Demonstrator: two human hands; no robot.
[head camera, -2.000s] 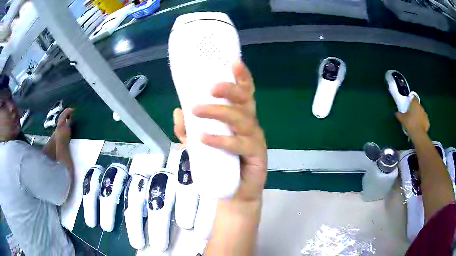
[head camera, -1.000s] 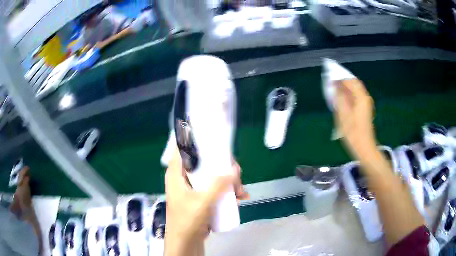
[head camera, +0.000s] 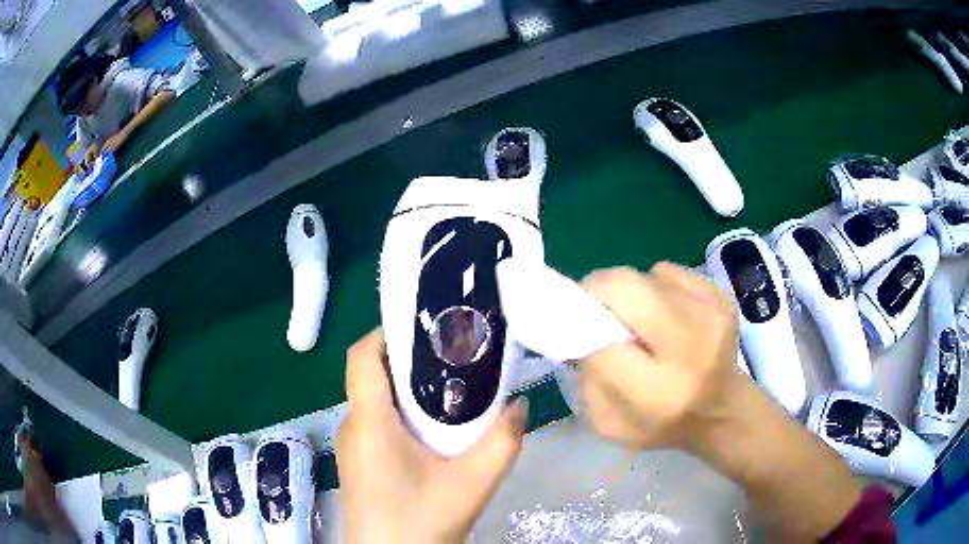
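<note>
My left hand (head camera: 409, 478) holds a white handset (head camera: 398, 228) upright in front of me by its narrow lower end. Its glossy black oval panel (head camera: 463, 278), with a round button and a smaller one below, faces me. My right hand (head camera: 664, 356) pinches a folded white wiping cloth (head camera: 558, 308). The cloth's tip touches the right edge of the black panel. The fingers behind the handset are hidden.
Spaced handsets lie on the green conveyor belt (head camera: 414, 159). Several more handsets (head camera: 818, 298) crowd the bench at right, others (head camera: 255, 494) stand at lower left. Clear film scraps (head camera: 595, 523) lie at bottom centre. A white post slants at left; another worker's hand (head camera: 37, 478) shows lower left.
The handset has turned from its back, through its side, to its black panel. My right hand has come from over the belt to the handset with the cloth. The view has shifted right.
</note>
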